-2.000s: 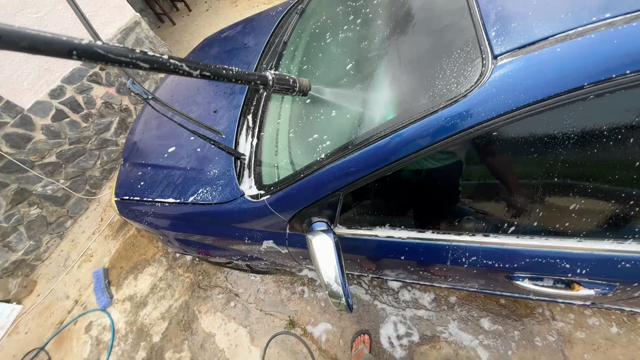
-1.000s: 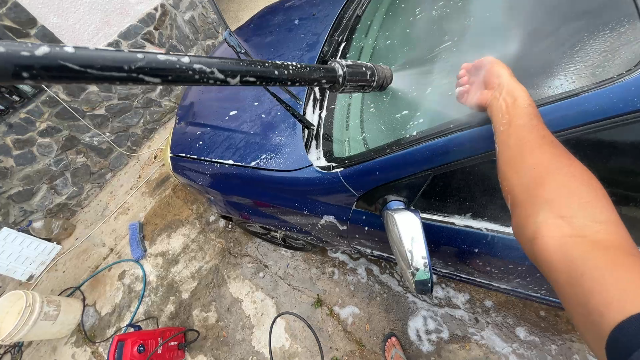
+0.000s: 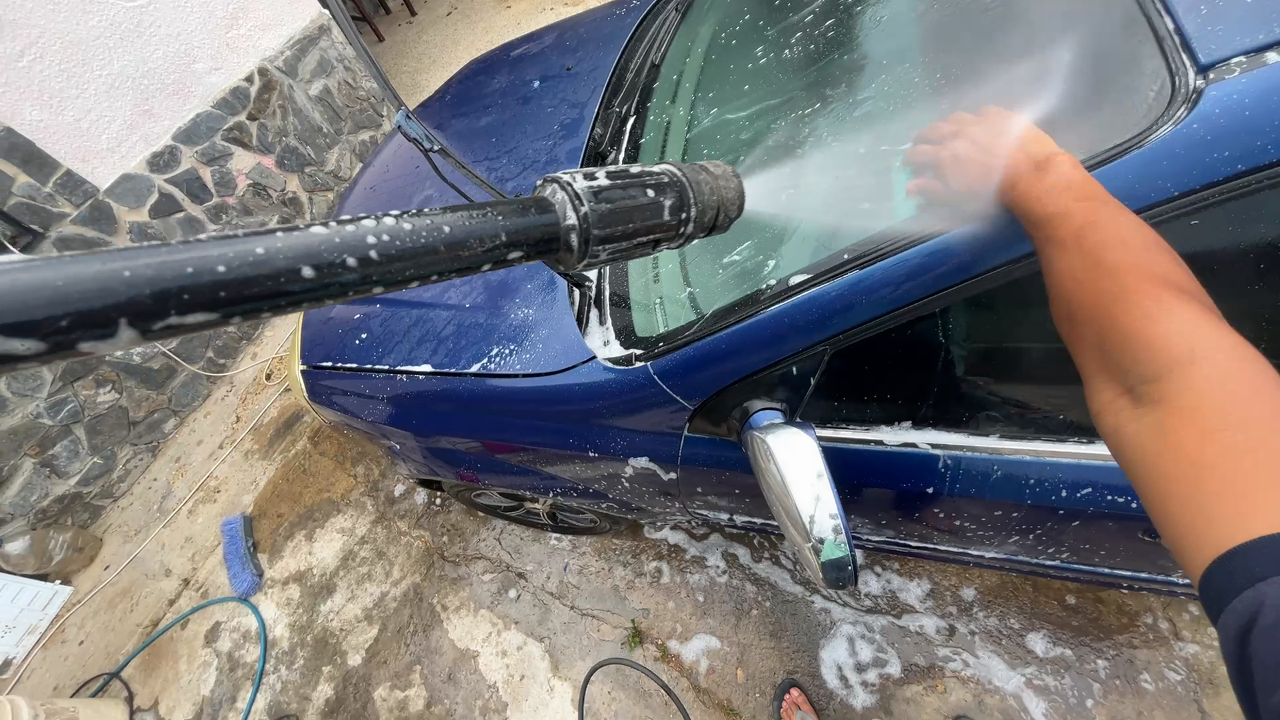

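Note:
A black pressure-washer lance [image 3: 400,262] with soap flecks reaches in from the left edge, its nozzle [image 3: 655,212] spraying a white fan of water over the windshield [image 3: 740,110] of a blue car. My right hand [image 3: 970,160] is within the spray, over the windshield, its fingers blurred by mist; whether it touches the glass or holds anything cannot be told. My left hand is out of view. Below stands the chrome side mirror [image 3: 800,495]. A raised wiper arm [image 3: 430,135] is over the hood [image 3: 490,110], partly behind the lance.
The wet concrete [image 3: 350,600] bears foam patches [image 3: 858,660], a blue brush [image 3: 241,555], a teal hose [image 3: 180,625] and a black hose [image 3: 630,665]. A stone-clad wall [image 3: 250,150] runs along the left. A sandaled foot [image 3: 795,700] shows at the bottom edge.
Two seconds ago no hand was in view; my right arm has since come in from the right over the windshield. The lance looks larger and nearer, and the spray now meets my right hand.

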